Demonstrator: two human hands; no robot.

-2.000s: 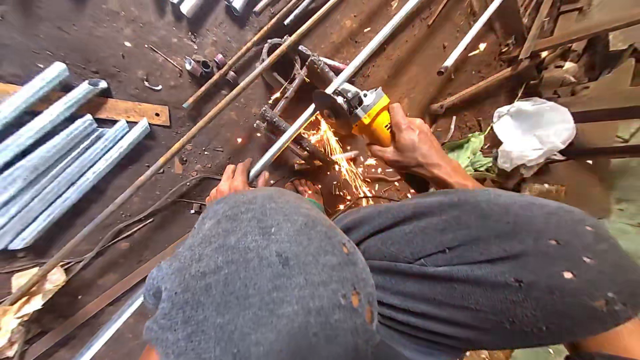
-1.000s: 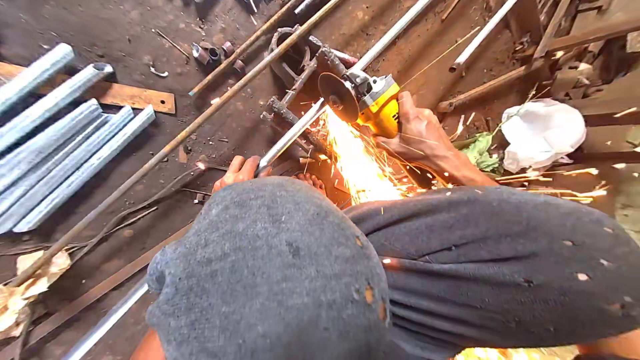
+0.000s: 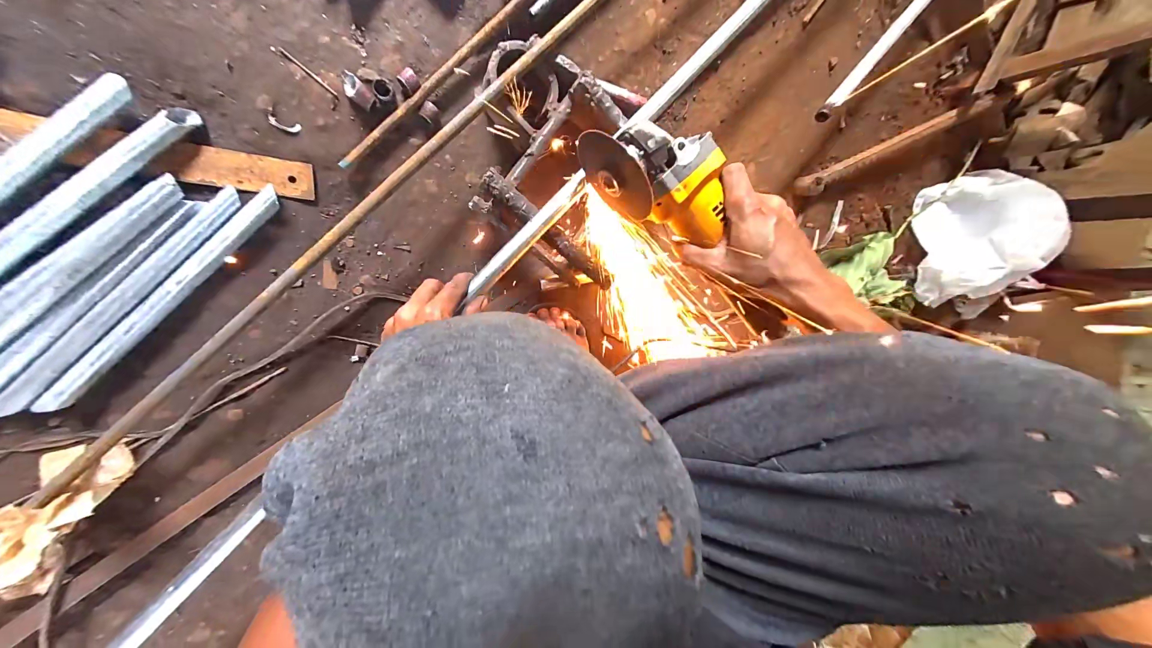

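Observation:
My right hand grips the yellow body of an angle grinder. The grinder's disc touches a long metal pipe, and bright sparks stream down from the contact toward my legs. My left hand is closed around the same pipe, just beyond my knee, which hides part of the hand. A dark metal stand lies under the pipe near the disc. The pipe passes behind my leg and shows again at the lower left.
Several cut galvanized pipes lie at the left by a flat rusty bar with a hole. A long rusty rod crosses the ground. Short pipe pieces lie beyond it. A white plastic bag and wood scraps are at the right.
The spark stream has grown much larger and brighter than two seconds ago. Both hands keep their holds on the pipe and the grinder.

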